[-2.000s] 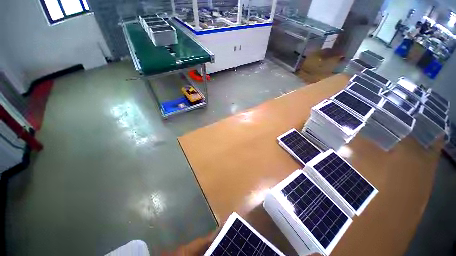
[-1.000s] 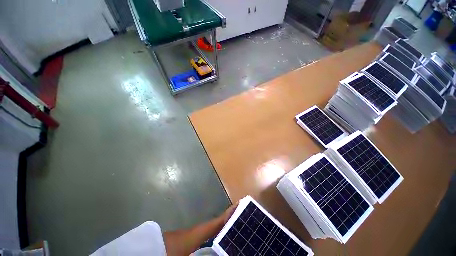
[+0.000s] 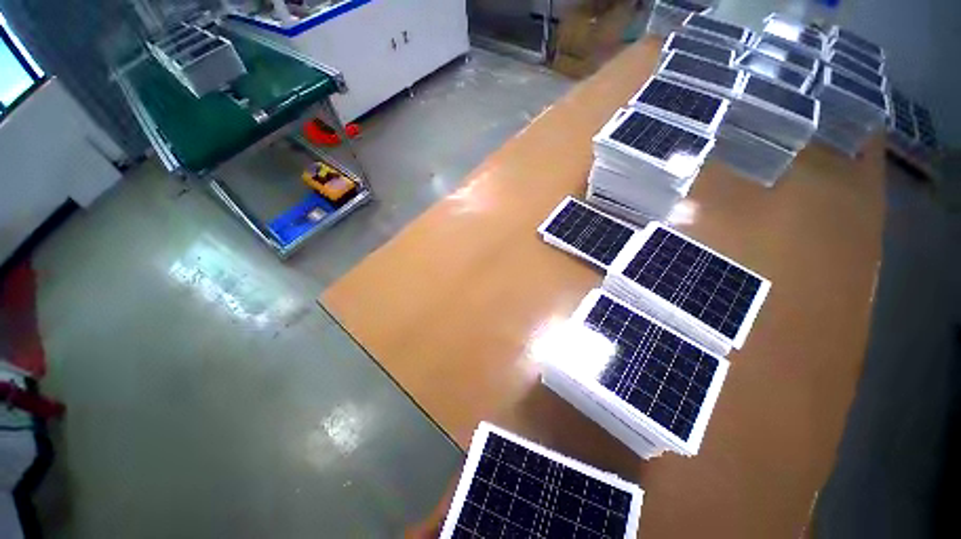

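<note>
A small solar panel, dark face up with a white border, is at the bottom edge of the view, partly cut off. My left hand shows only as a blurred sliver of skin at the panel's left edge, holding it. My right hand is not in view. A stack of panels stands on the tan table just beyond. A second stack touches it behind. A thin panel lies flat beside that.
More panel stacks stand in rows along the table's far right. The table's left edge runs diagonally beside the grey floor. A green-topped bench with a yellow and blue item below and a white cabinet stand beyond.
The view has turned, so the table and stacks sit further left. The held panel stays at the bottom edge. My left forearm, visible one second ago, is now out of view.
</note>
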